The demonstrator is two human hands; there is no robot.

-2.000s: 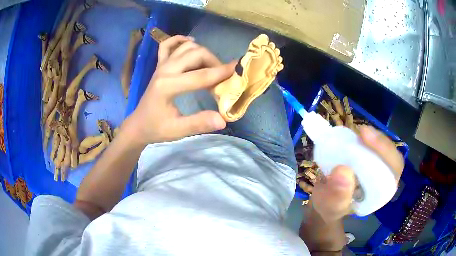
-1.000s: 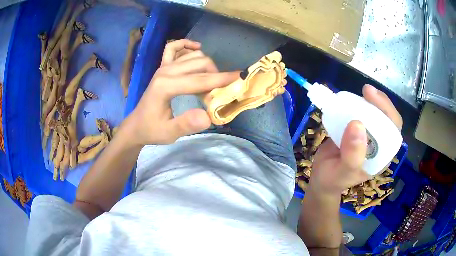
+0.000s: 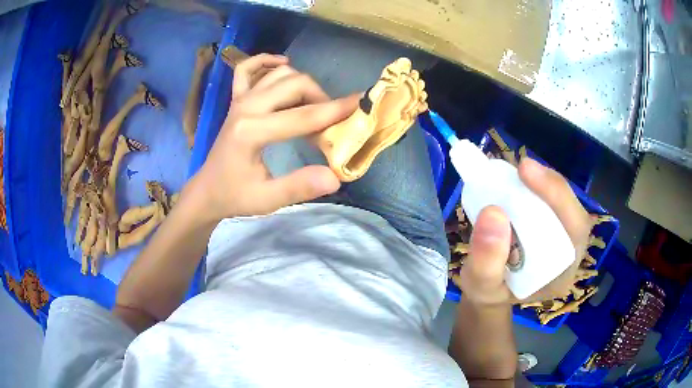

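My left hand point(image 3: 262, 144) holds a tan leg-and-foot piece point(image 3: 350, 145) over my lap. Its open hollow sole faces up and its toes point up and to the right. The end of its shaft shows above my fingers; the middle is hidden behind them. My right hand point(image 3: 497, 261) is shut on a white glue bottle point(image 3: 523, 227). The bottle's blue nozzle point(image 3: 441, 126) points up and left, close to the toes. I cannot tell whether the tip touches them.
A blue crate point(image 3: 201, 144) on the left holds several leg pieces. Another blue crate point(image 3: 558, 322) on the right is heaped with them, partly behind my right hand. The metal-topped bench point(image 3: 588, 76) with a cardboard work pad point(image 3: 455, 30) is in front.
Since one second ago, my left hand has turned the foot more upright, toes higher. The bottle in my right hand has moved slightly left and down.
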